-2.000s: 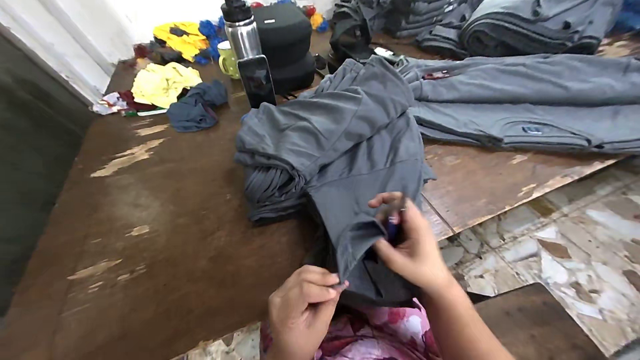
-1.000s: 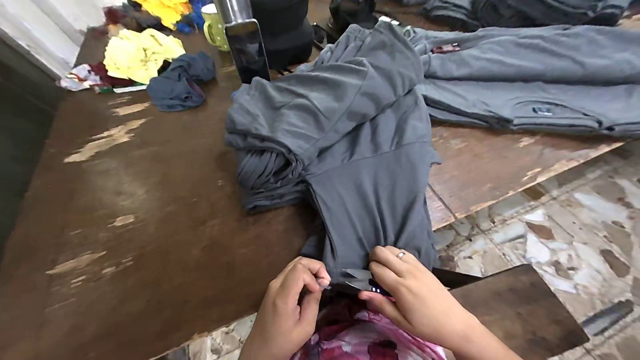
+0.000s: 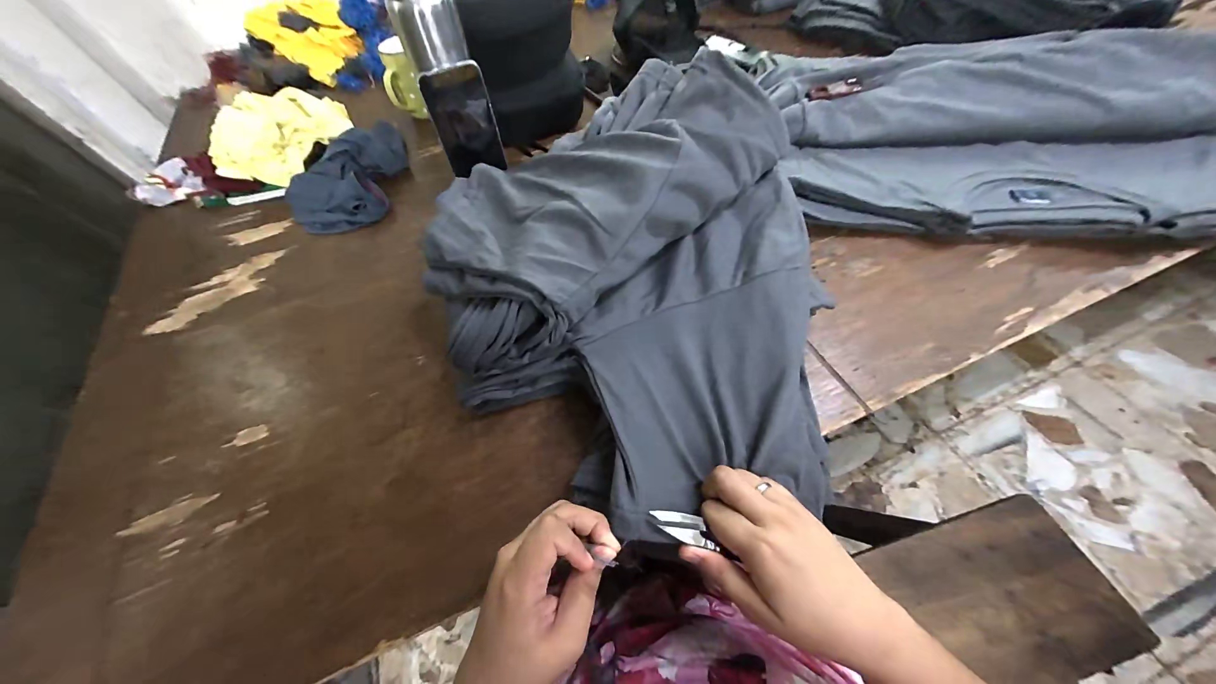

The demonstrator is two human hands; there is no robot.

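A dark grey knit garment (image 3: 703,380) hangs over the near table edge from a folded pile of grey garments (image 3: 570,228). My right hand (image 3: 769,551), with a ring on one finger, holds small thread snips (image 3: 682,529) whose blades point left and stand apart above the garment's hem. The same hand's fingers rest on the cloth. My left hand (image 3: 556,570) pinches something small, perhaps thread or the hem's edge, just left of the blades. Pink patterned cloth (image 3: 703,641) lies below both hands.
Grey garments (image 3: 997,123) lie along the table's right side. A phone (image 3: 463,119) leans on a steel bottle (image 3: 427,33) beside a black case (image 3: 522,66). Yellow cloth (image 3: 275,138) and a dark cloth piece (image 3: 347,180) lie at back left. A wooden seat (image 3: 1007,589) stands at lower right.
Two seconds ago both hands held the garment's end opened out; now it hangs flatter. The snips, earlier upright in my right hand, point left toward my left fingers.
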